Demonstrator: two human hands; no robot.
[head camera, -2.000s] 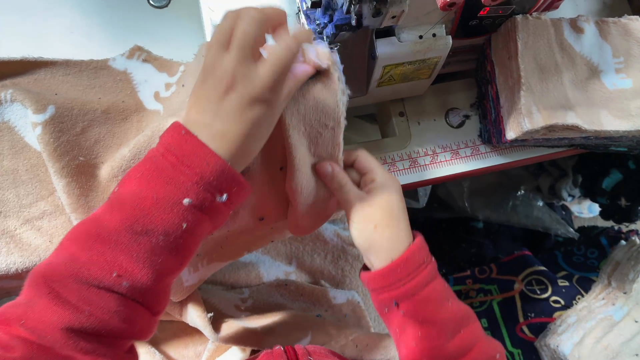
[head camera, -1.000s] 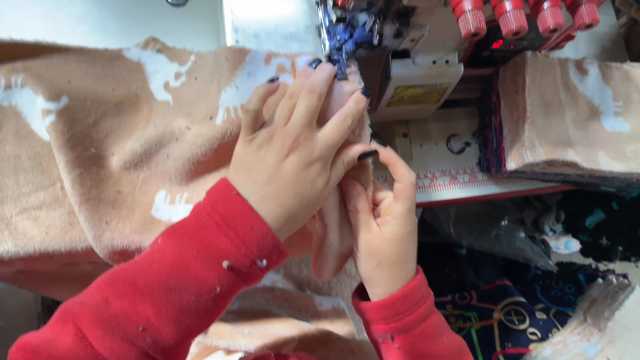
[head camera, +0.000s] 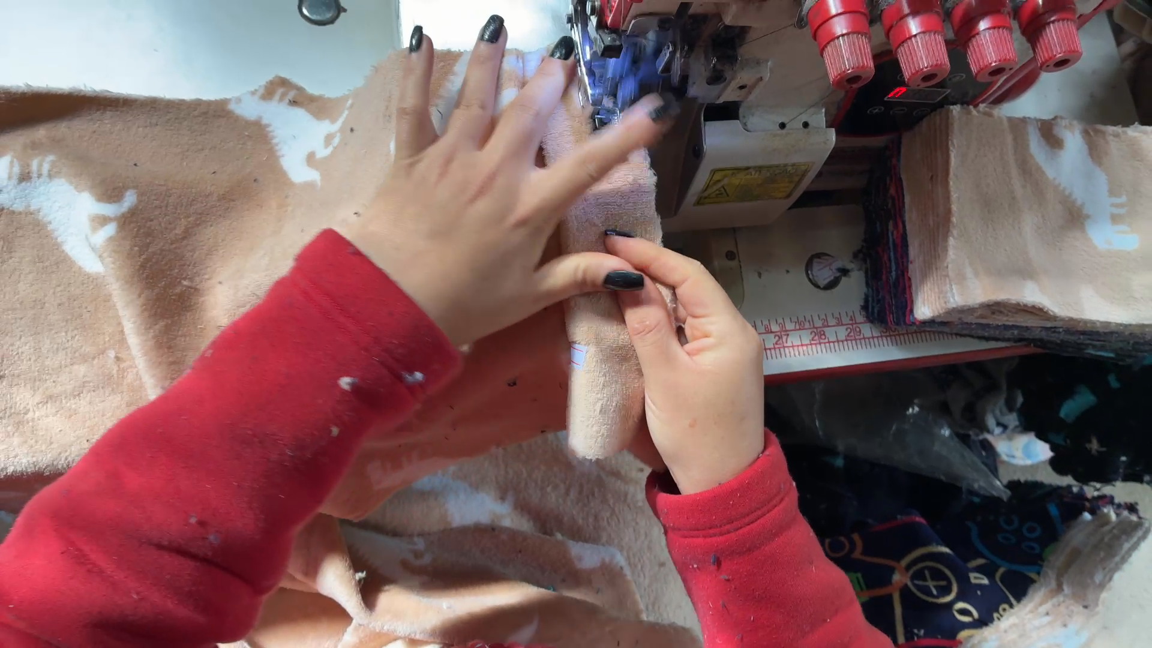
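Note:
Peach plush fabric (head camera: 207, 315) with white animal shapes spreads over the machine table at the left. A folded fabric strip (head camera: 607, 387) runs along its right edge, up to the needle and presser-foot area (head camera: 621, 76) of an overlock sewing machine. My left hand (head camera: 504, 180) lies flat on the fabric with its fingers spread, the index finger close by the presser foot. My right hand (head camera: 693, 351) pinches the strip's right edge between thumb and forefinger, beside my left thumb. What its curled fingers hold underneath is partly hidden.
Red tension knobs (head camera: 841, 45) top the machine. A stack of cut plush pieces (head camera: 1017, 225) stands at the right, behind a ruler strip (head camera: 846, 342) at the table's edge. Dark patterned fabric (head camera: 936, 558) and a clear plastic bag (head camera: 900, 432) lie below.
My left hand first held the fabric up near the machine head, then came down on it, and its fingers are now spread wide. My right hand stays at the strip's edge.

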